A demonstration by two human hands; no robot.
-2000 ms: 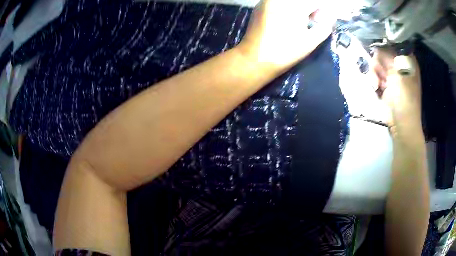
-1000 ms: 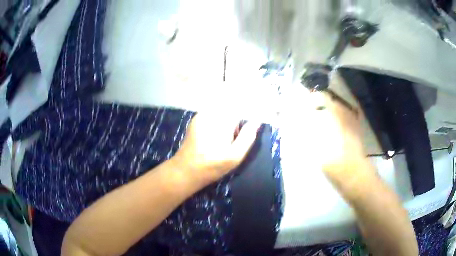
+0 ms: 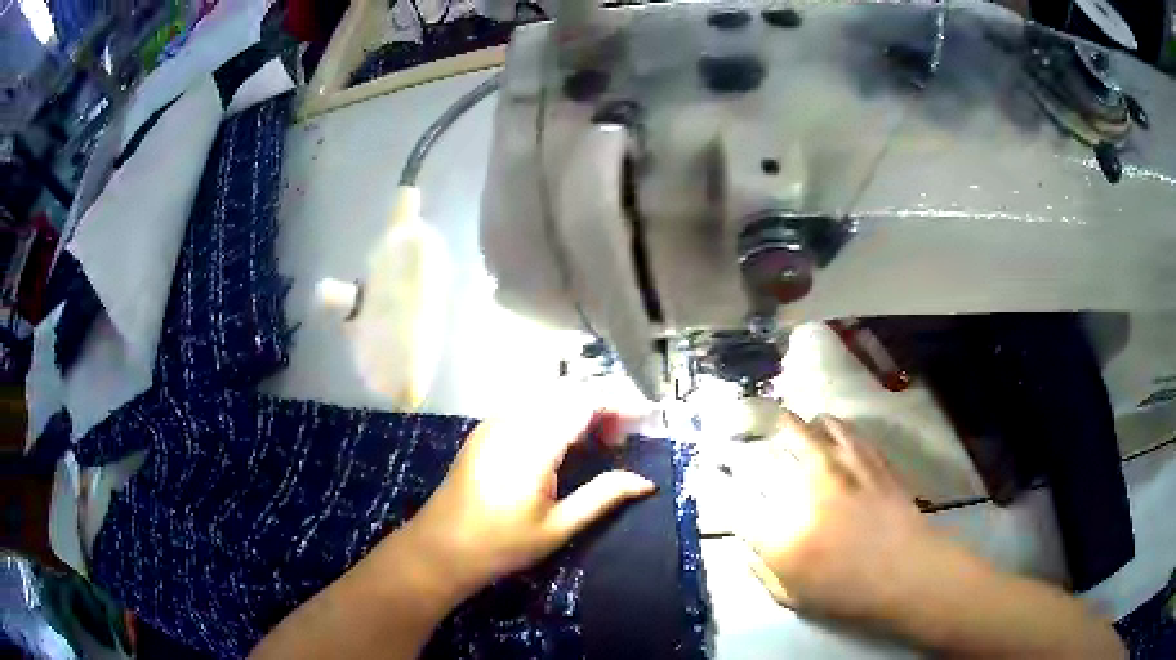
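A navy tweed panel (image 3: 310,477) with a white-flecked grid lies across the table at the left. A smooth dark strip (image 3: 632,567) runs along its right edge up to the brightly lit presser foot (image 3: 668,402) of the sewing machine (image 3: 761,142). My left hand (image 3: 522,484) lies on the tweed and strip just left of the foot, thumb extended over the strip, fingertips washed out by glare. My right hand (image 3: 825,516) rests on the machine bed just right of the foot, fingers bent; glare hides whether it holds anything.
A cream machine lamp (image 3: 402,310) stands left of the machine head. Red-handled snips (image 3: 877,355) lie under the machine arm, beside spare dark strips (image 3: 1045,413). Flat pale sheets (image 3: 136,245) lie among tweed at the far left.
The view has shifted so the whole machine head and lamp show. The tweed and strip sit lower than two seconds ago. My left thumb is now spread out over the strip; my right hand stays right of the foot.
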